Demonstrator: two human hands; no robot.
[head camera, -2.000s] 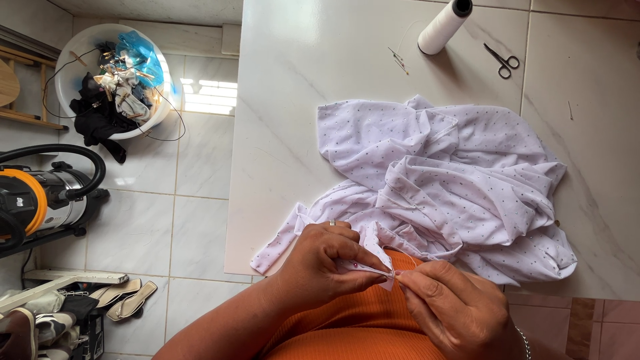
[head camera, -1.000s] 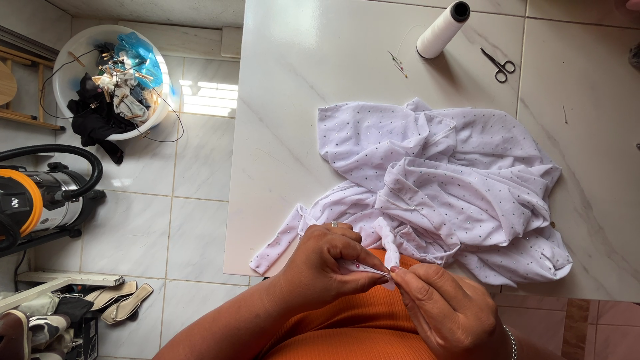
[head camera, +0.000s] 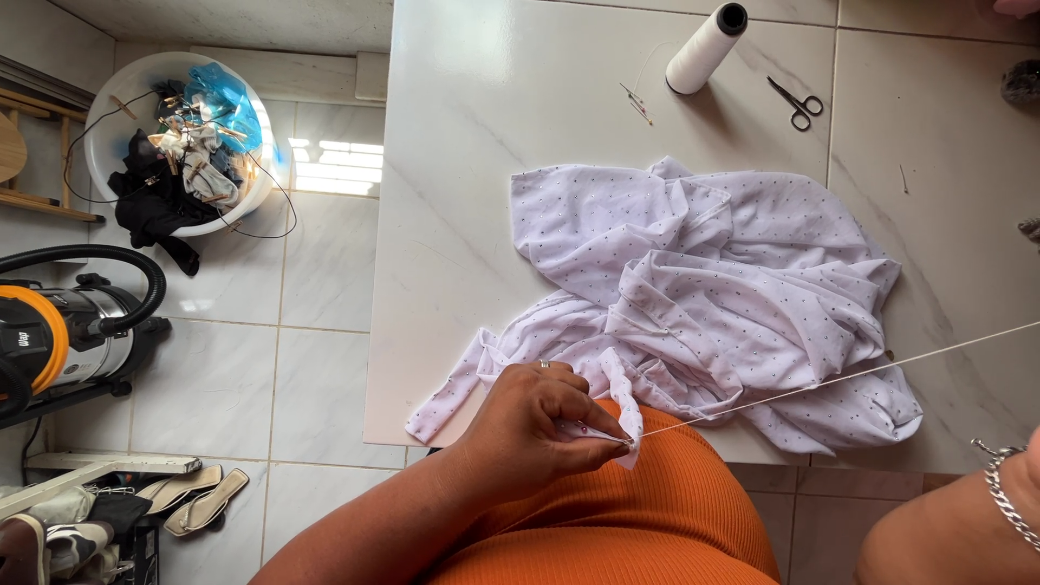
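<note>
My left hand (head camera: 548, 422) pinches the edge of a white fabric garment with small shiny dots (head camera: 731, 284), bunched on the tiled table. From that pinched edge a white thread (head camera: 853, 375) runs taut to the right, out of the frame. Of my right arm only the wrist with a chain bracelet (head camera: 1003, 496) shows at the right edge; the hand itself is out of view. A cone of white thread (head camera: 705, 50), small scissors (head camera: 796, 103) and several pins (head camera: 639, 104) lie or stand beyond the cloth. A single pin or needle (head camera: 903, 179) lies to the right.
The marble-patterned table (head camera: 439, 203) ends at the left and near my body. On the floor are a white basin (head camera: 268, 162) with clothes and clothespins, a vacuum cleaner (head camera: 89, 325), sandals (head camera: 203, 504) and a shoe rack (head camera: 106, 463). Dark fuzzy objects (head camera: 1022, 81) sit at the right edge.
My right hand has moved away from the left one to the right, out of view, and the thread is now stretched taut. The left hand keeps its pinch on the cloth.
</note>
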